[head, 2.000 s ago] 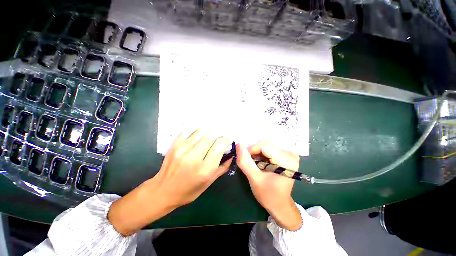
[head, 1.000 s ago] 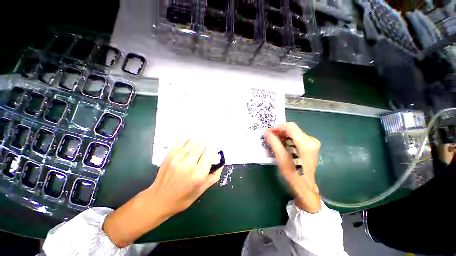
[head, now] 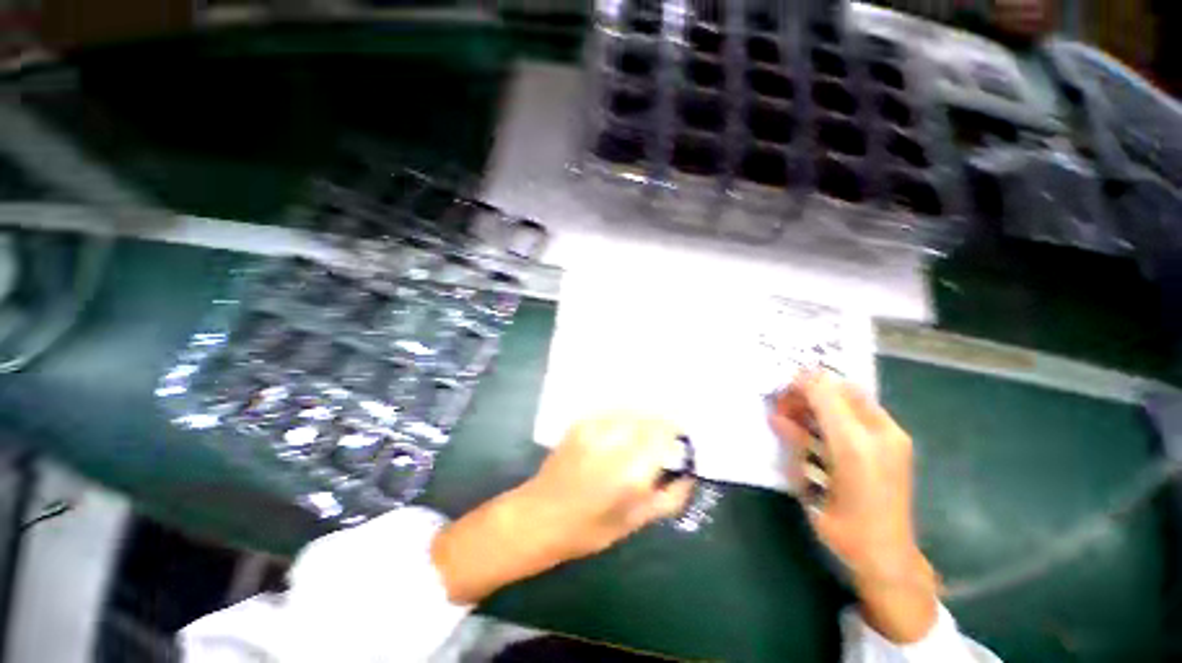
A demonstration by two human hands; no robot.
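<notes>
My left hand [head: 590, 490] holds a black watch case frame [head: 679, 457] between its fingertips, over the lower edge of the white sheet [head: 661, 343]. My right hand [head: 858, 473] holds the banded vacuum pen [head: 815, 469] over the sheet's lower right part. Its fingers are just below the dark specks [head: 806, 330]. The pen's tip is hidden by the fingers or blurred. The whole picture is blurred.
A clear blister tray [head: 376, 350] with black frames lies at the left. Stacked blister trays [head: 778, 130] stand beyond the sheet on a white board [head: 525, 143]. Small whitish bits [head: 696, 508] lie below the sheet. The air hose [head: 1050, 563] curves at the right.
My right hand has moved from beside my left hand to the speck side of the sheet. The view has turned left, so the tray and the sheet appear further right.
</notes>
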